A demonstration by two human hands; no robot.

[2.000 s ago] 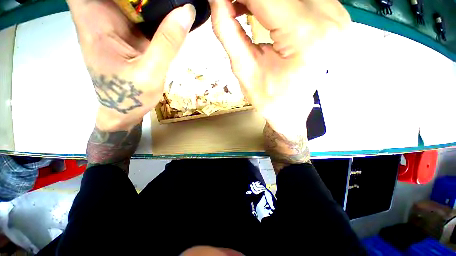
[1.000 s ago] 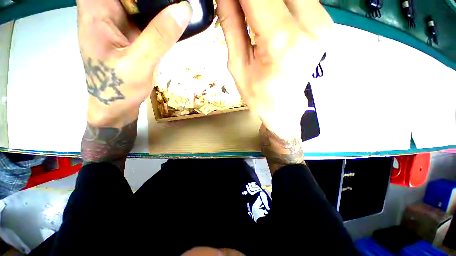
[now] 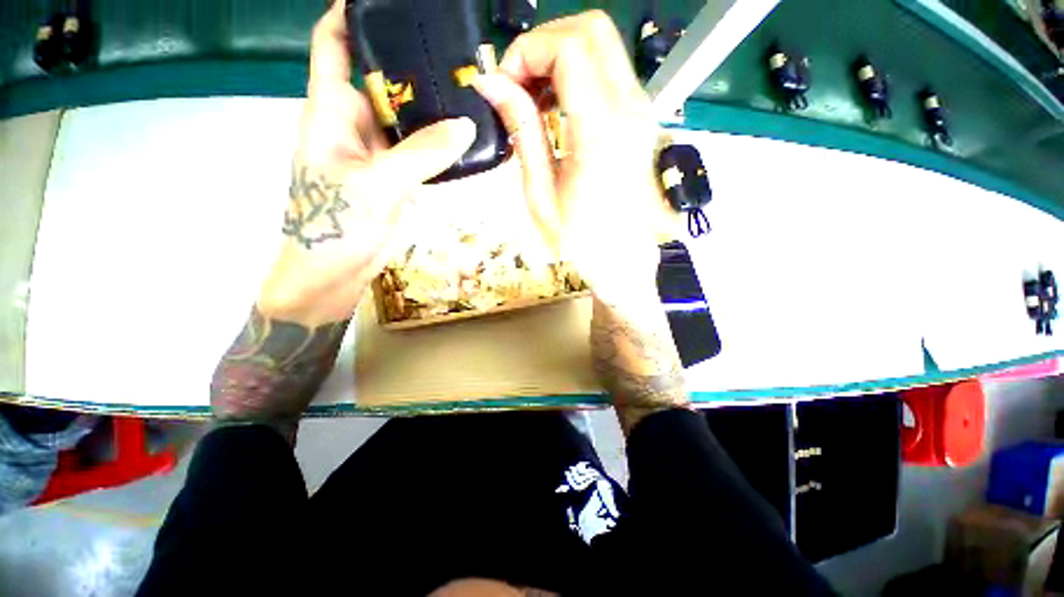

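Note:
My left hand [image 3: 362,175] holds a glossy black unit [image 3: 432,58] by its left side, the thumb across its near end. The unit has yellow-orange marks and its top is cut off by the picture's edge. My right hand [image 3: 583,140] is at the unit's right side, thumb and forefinger touching a small pale and orange strip [image 3: 476,68] there. Whether it grips the strip or the unit cannot be told. Below the hands, an open brown tray [image 3: 490,313] holds a heap of small pale tabs [image 3: 455,271], partly hidden by my right hand.
A banded black unit [image 3: 684,177] with cord loops lies right of my right hand, above a black phone [image 3: 688,306]. Cardboard [image 3: 478,364] lies under the tray. Black units sit on the green conveyor [image 3: 210,47] behind. Another unit [image 3: 1040,301] lies far right. A pale metal support [image 3: 712,47] slants behind.
The view has shifted, showing more of the conveyor and the whole banded unit. More of the held unit shows, and my right thumb and forefinger now touch the strip on its right side.

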